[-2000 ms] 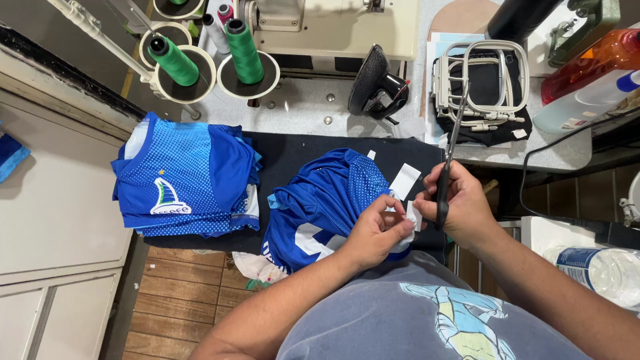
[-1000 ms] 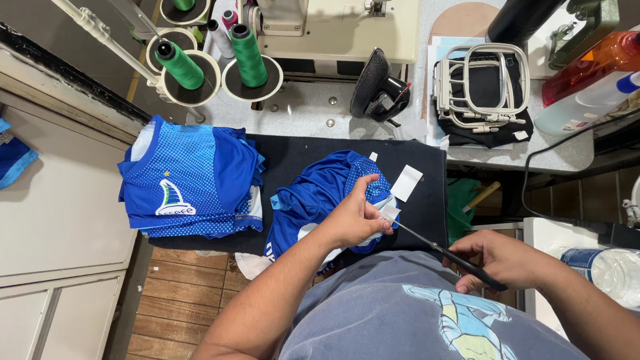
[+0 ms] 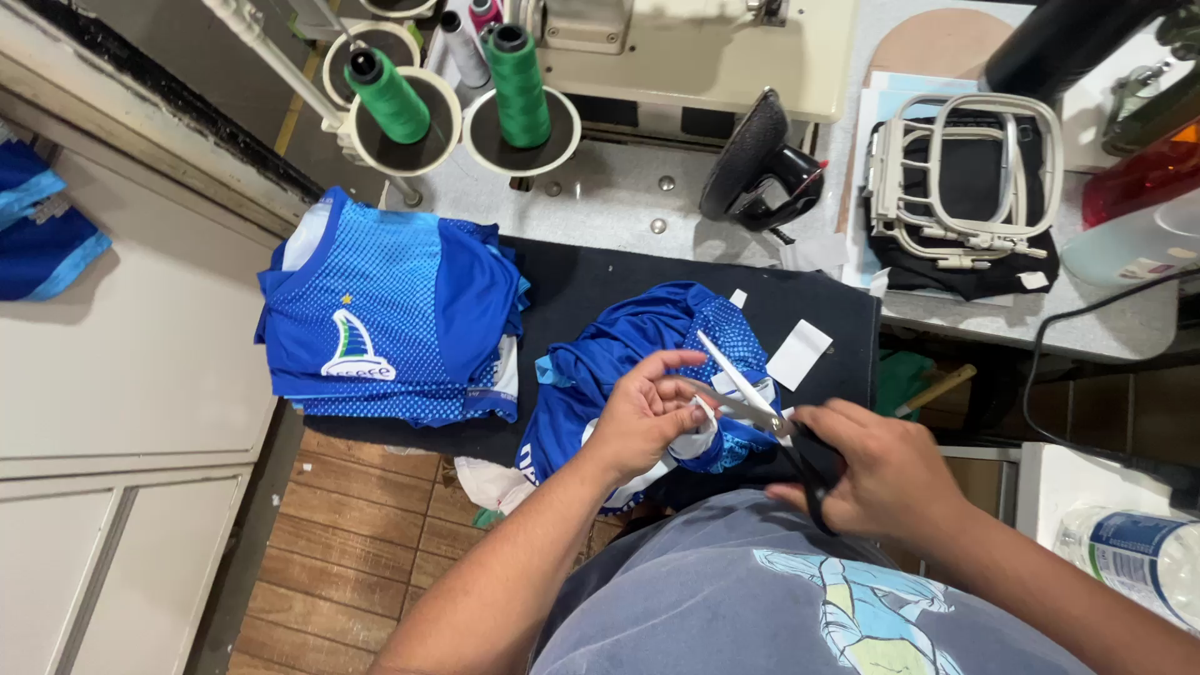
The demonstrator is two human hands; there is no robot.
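Note:
My right hand (image 3: 872, 469) grips the black handles of a pair of scissors (image 3: 776, 425), whose blades stand apart and point up and left. My left hand (image 3: 647, 412) pinches a white piece of material at the edge of a bunched blue jersey (image 3: 619, 347), close to the blades. Whether the blades touch the material I cannot tell. The jersey lies crumpled on a black cloth surface (image 3: 581, 272). A white paper strip (image 3: 799, 355) rests just right of it. To the left is a folded stack of blue jerseys (image 3: 394, 309) with a sailboat emblem.
Beyond the cloth stand a sewing machine (image 3: 694, 47), green thread cones (image 3: 520, 94) and an iron (image 3: 764, 169) on its side. Embroidery hoops (image 3: 975, 178) lie on black fabric at the right. Bottles (image 3: 1144, 244), a cable (image 3: 1036, 356) and a plastic container (image 3: 1125, 558) are further right.
The scissors, held as one closed line a second ago, now have spread blades and are nearer my left hand. Two seconds ago they pointed upward beside the jersey.

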